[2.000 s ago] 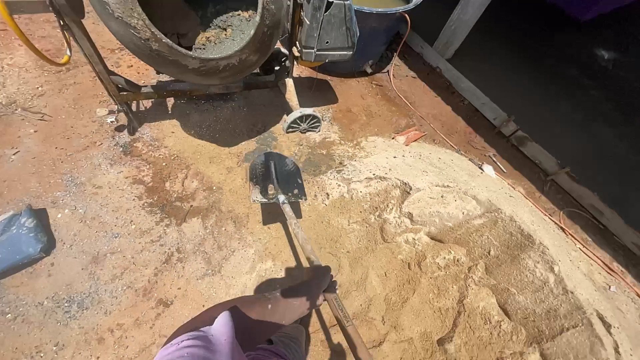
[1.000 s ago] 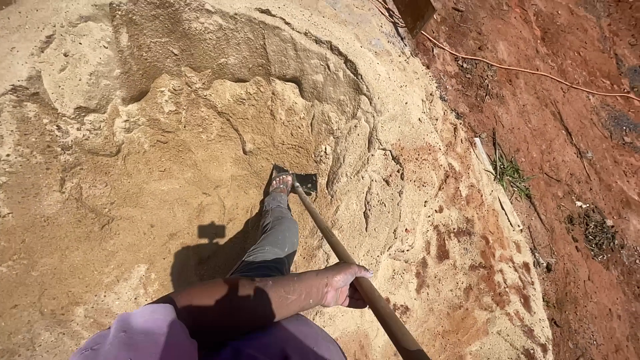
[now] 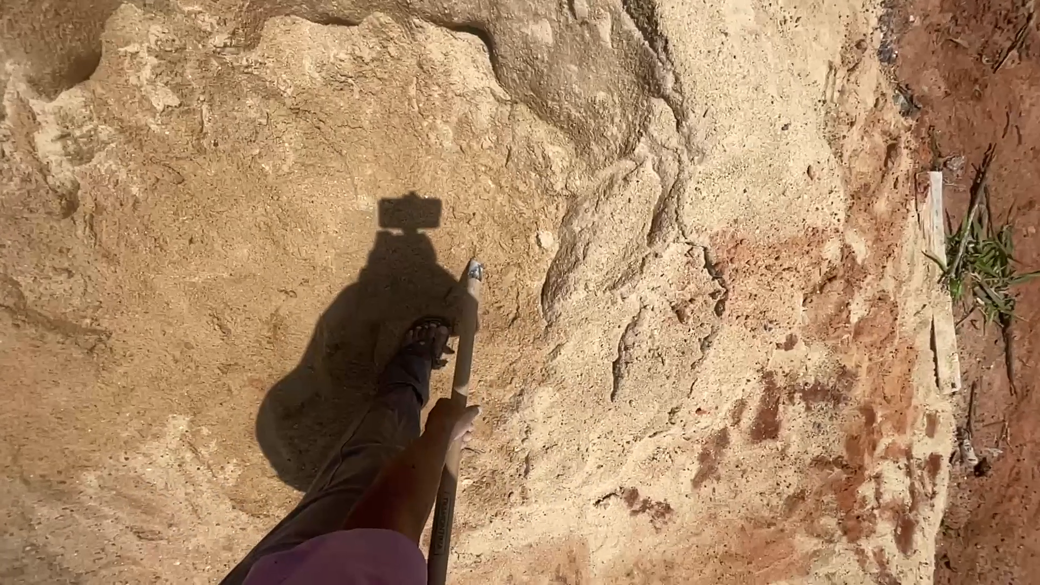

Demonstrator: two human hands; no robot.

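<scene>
My left hand (image 3: 452, 420) is closed around the wooden handle (image 3: 465, 349) of a shovel, which runs from the bottom edge up to the middle of the view. At its far end a small bit of grey metal (image 3: 475, 270) shows against the sand; the blade itself cannot be made out. Printed writing marks the lower part of the handle. Sand (image 3: 244, 203) surrounds it. Beside the handle, to its left, is my foot in dark open footwear (image 3: 429, 331). My right hand is out of view.
Cracked, stepped ridges of the sand pile (image 3: 585, 89) rise at the top and right. Along the right edge lie a narrow strip of wood (image 3: 942, 325), green grass (image 3: 987, 268) and red soil (image 3: 999, 487). My shadow (image 3: 341, 366) falls across the sand.
Two seconds ago the shovel's blade showed near a concrete mixer; one second ago it was by my foot on the sand. Now the blade is hidden. The view has swung to the sand pile.
</scene>
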